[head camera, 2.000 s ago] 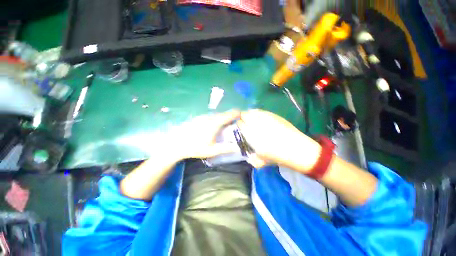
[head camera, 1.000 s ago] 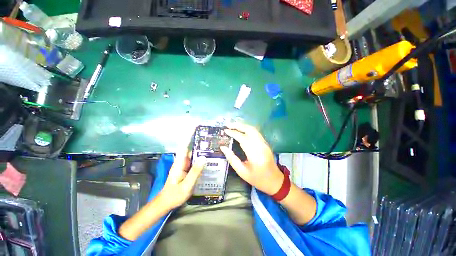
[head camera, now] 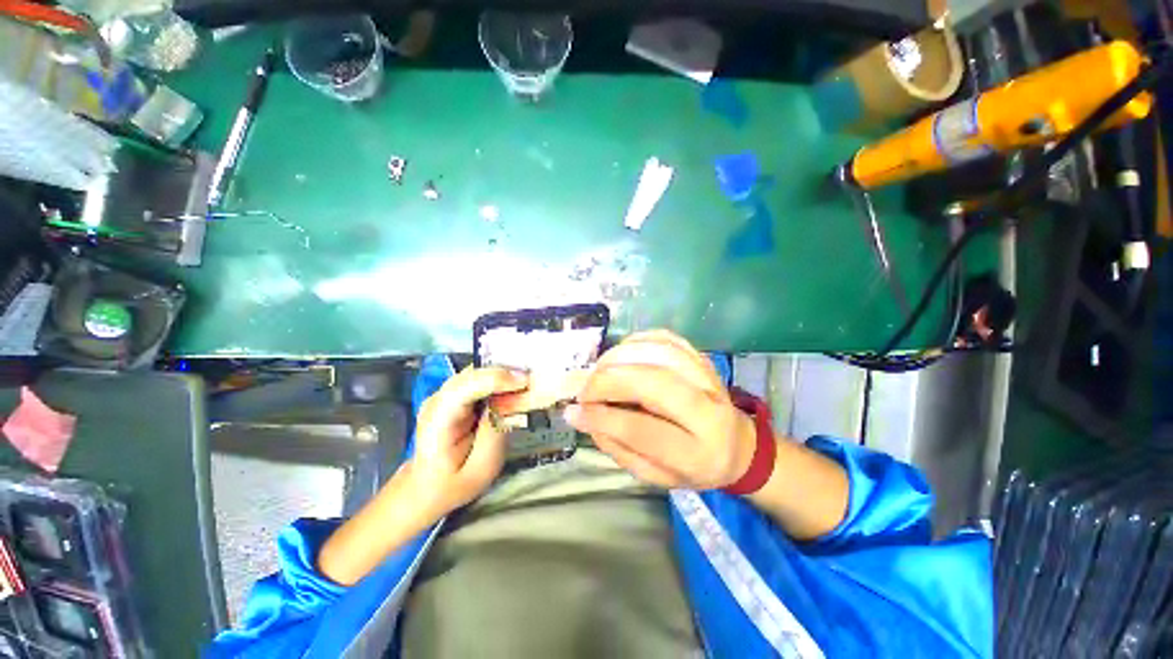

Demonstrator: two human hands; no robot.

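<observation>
An open phone body [head camera: 540,337] with a black rim is held over my lap at the bench's front edge. Its upper part glares white and its lower end shows small parts. My left hand [head camera: 466,431] grips its left side, with the thumb over its middle. My right hand [head camera: 656,409] is at its right side, fingertips bent together over the lower middle. A pale orange-brown patch lies between the two hands; I cannot tell what it is, or whether the right fingertips pinch something.
An orange electric screwdriver [head camera: 997,113] lies at the right, by a tape roll [head camera: 888,80]. Clear cups [head camera: 525,52] stand at the back. A white strip [head camera: 650,193], blue film scraps [head camera: 740,176] and a marker pen [head camera: 239,135] lie on the green mat [head camera: 566,155].
The phone body has tilted and looks shorter, its top end slightly higher in view. My right hand has moved from the upper end down to the lower middle. The view has shifted towards me.
</observation>
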